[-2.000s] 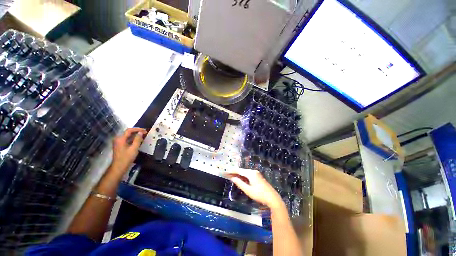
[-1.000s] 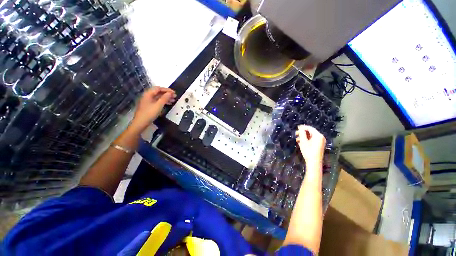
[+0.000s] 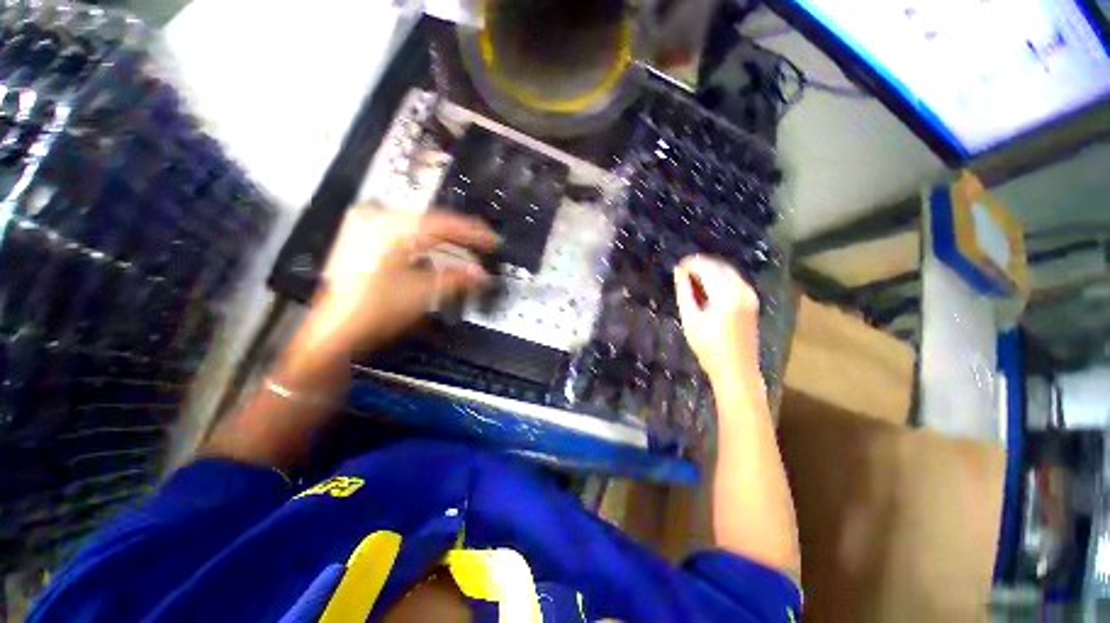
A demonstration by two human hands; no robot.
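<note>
The silvery perforated base plate (image 3: 550,319) lies in front of me with the dark square nest (image 3: 502,195) on it. My left hand (image 3: 396,274) is blurred, over the plate's left part, fingers reaching to the nest's lower left edge. Dark shapes show at its fingertips, but I cannot tell whether it holds them. My right hand (image 3: 716,298) is curled over the blister tray (image 3: 657,329) right of the plate. Its fingertips are close together; whether a part is in them is hidden. The tray shows rows of dark parts.
Stacked blister trays (image 3: 110,292) stand at the left. A round ring with a yellow rim (image 3: 554,91) hangs above the nest. A monitor (image 3: 962,61) is upper right, with a blue-and-tan box (image 3: 977,237) below it. Brown cartons (image 3: 895,487) stand at the right.
My left hand has moved right from the plate's left edge to over the plate, covering where three dark parts lay. My right hand went from the plate's front edge to the tray and remains there.
</note>
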